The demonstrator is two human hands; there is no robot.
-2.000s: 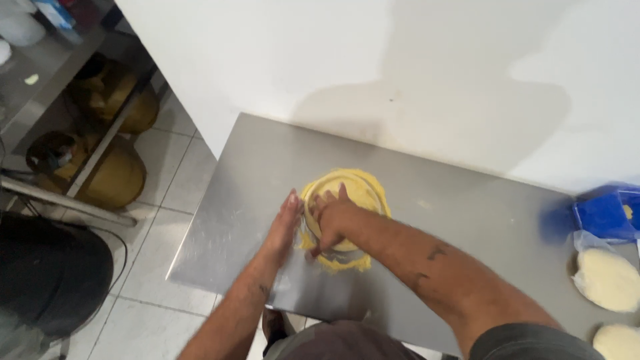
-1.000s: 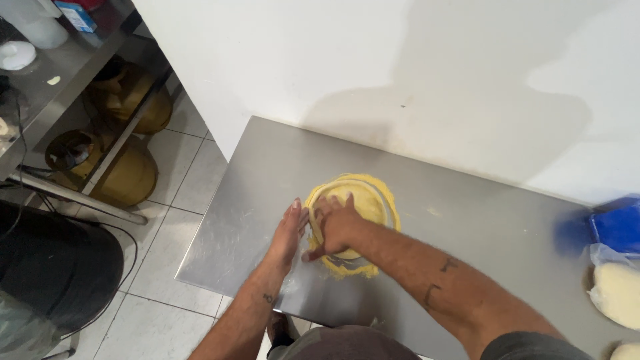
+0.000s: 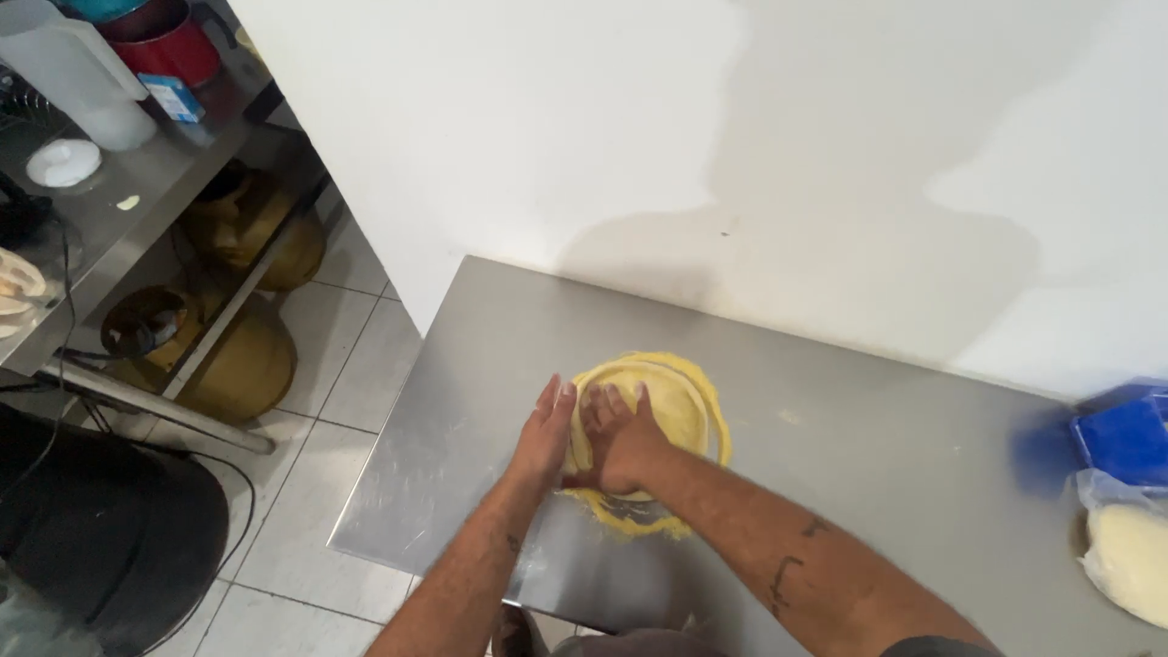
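A round pan (image 3: 703, 401) lined with pale yellow dough (image 3: 671, 411) rests on the stainless steel table (image 3: 493, 347). A ragged ring of yellow dough (image 3: 723, 429) lies around it on the tabletop. My left hand (image 3: 546, 433) is held edge-on against the pan's left side, its fingers pointing away from me. Inside the left part of the pan, my right hand (image 3: 625, 443) presses on the dough with its fingers spread; its palm side and what lies beneath are hidden. Neither hand is seen gripping anything.
White wall behind the table. At right, a blue plastic container (image 3: 1122, 438) and a bagged pale dough disc (image 3: 1131, 557). At left, a steel counter (image 3: 164, 201) with a plastic jug (image 3: 82, 82) and red pot (image 3: 173, 46), gas cylinders (image 3: 237, 365) below, and a black bin (image 3: 100, 529).
Both hands remain at the left side of the pan, with my right hand's fingers shifting slightly over the dough. The view has shifted, showing more of the left counter.
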